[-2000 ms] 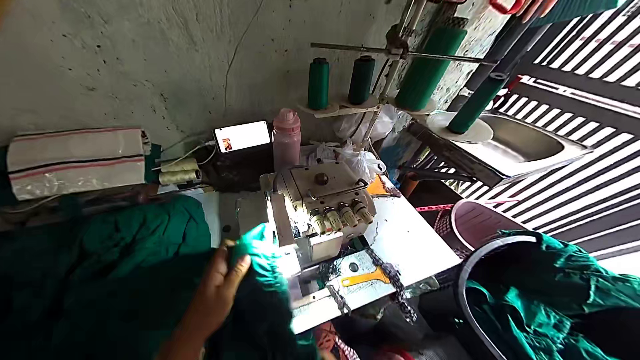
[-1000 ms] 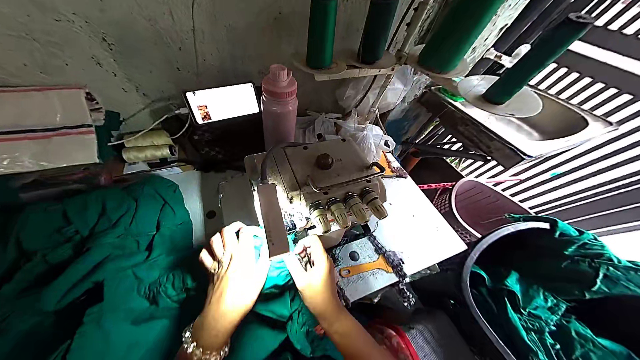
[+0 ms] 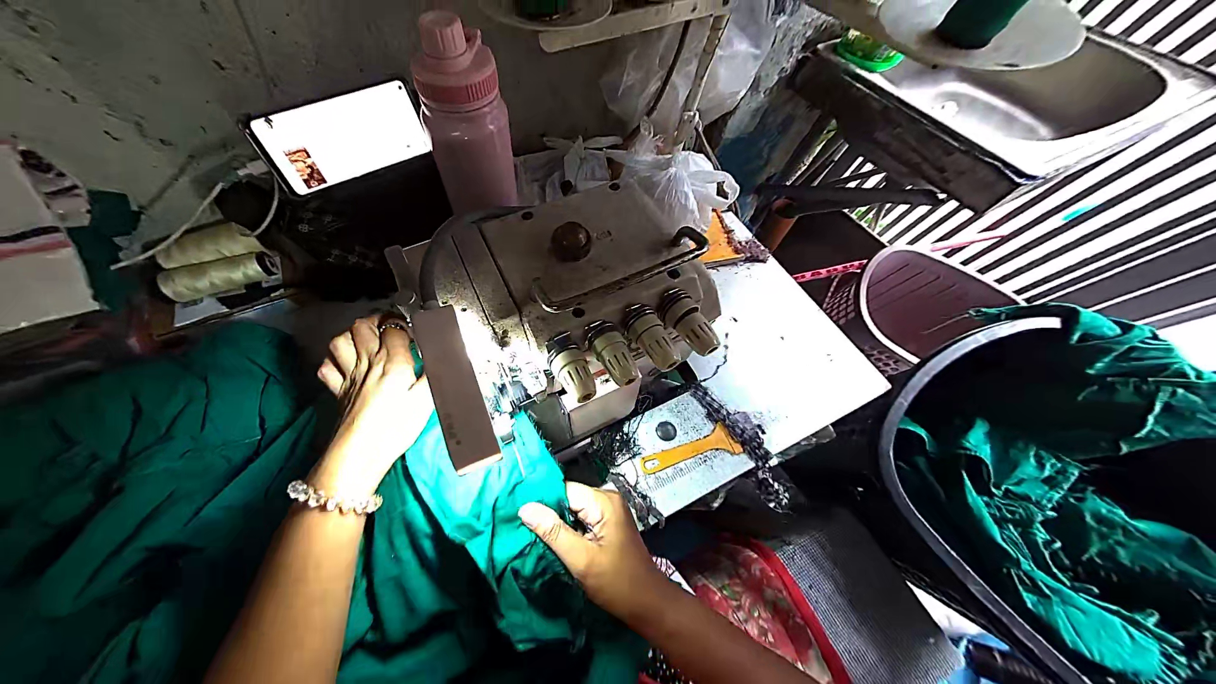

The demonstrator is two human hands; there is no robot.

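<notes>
An overlock sewing machine (image 3: 570,275) with several tension dials stands mid-view, its lamp lighting the needle area. Green fabric (image 3: 484,484) runs under the presser foot area and hangs over the near edge. My left hand (image 3: 375,389), with a beaded bracelet at the wrist, rests on the fabric left of the machine's upright plate (image 3: 458,389); its fingertips are partly hidden behind the plate. Below the needle area my right hand (image 3: 594,541) grips the fabric's right edge between thumb and fingers. More green fabric (image 3: 142,475) is heaped at the left.
Behind the machine are a pink bottle (image 3: 465,123), a lit phone (image 3: 342,138) and thread cones (image 3: 217,261). An orange tool (image 3: 692,449) and thread scraps lie on the white table (image 3: 798,332). A black tub (image 3: 898,456) of green fabric and a sink (image 3: 1035,104) are at the right.
My left hand has moved up beside the plate, and my right hand has moved down from the needle area along the fabric. The view has come closer to the machine.
</notes>
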